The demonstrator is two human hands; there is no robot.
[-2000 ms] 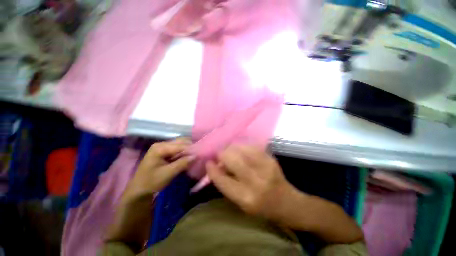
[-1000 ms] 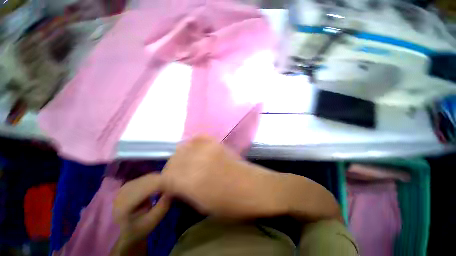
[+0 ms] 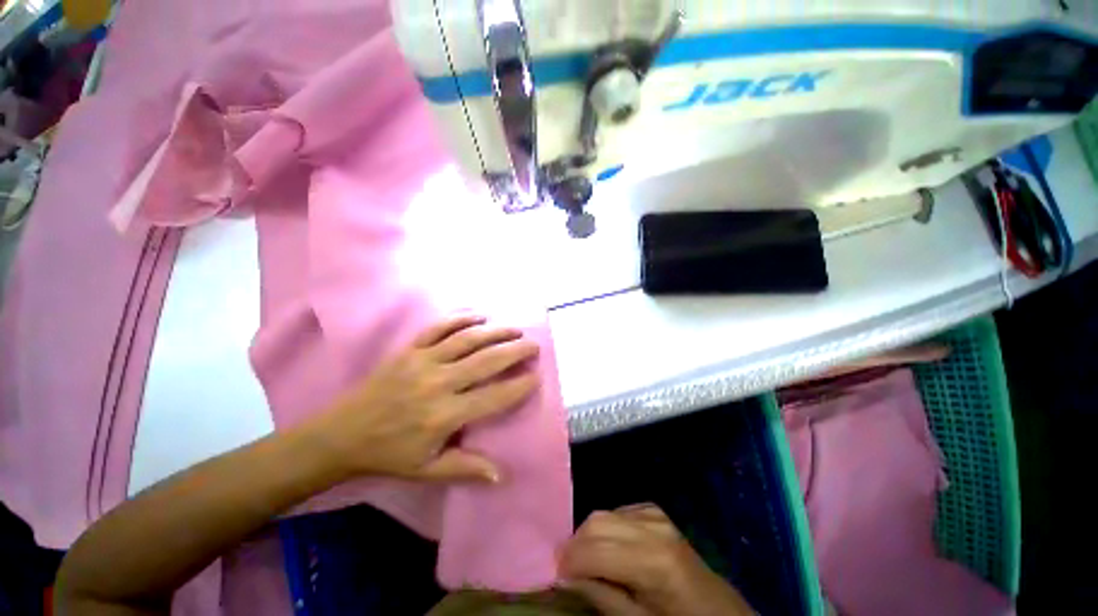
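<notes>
A pink garment piece (image 3: 361, 229) lies on the white table and runs under the lamp glare near the needle area. Its front end hangs over the table edge towards me. My left hand (image 3: 446, 397) lies flat on the pink cloth, fingers spread. My right hand (image 3: 632, 560) is closed on the lower right edge of the hanging pink cloth, near the bottom of the picture. The sewing machine (image 3: 747, 120) with "JACK" lettering stands just beyond. The needle tip is hidden by the glare.
A black smartphone (image 3: 735, 252) lies on the machine bed. Snips with red and dark handles (image 3: 1023, 229) lie at the table's right. A green basket (image 3: 981, 445) holding pink pieces stands at lower right. A blue basket (image 3: 316, 560) is below the table edge. The ribbed table edge (image 3: 674, 403) crosses in front.
The view has moved closer to the machine. My hands, earlier together below the table edge, are now apart: the left flat on the cloth, the right at its edge.
</notes>
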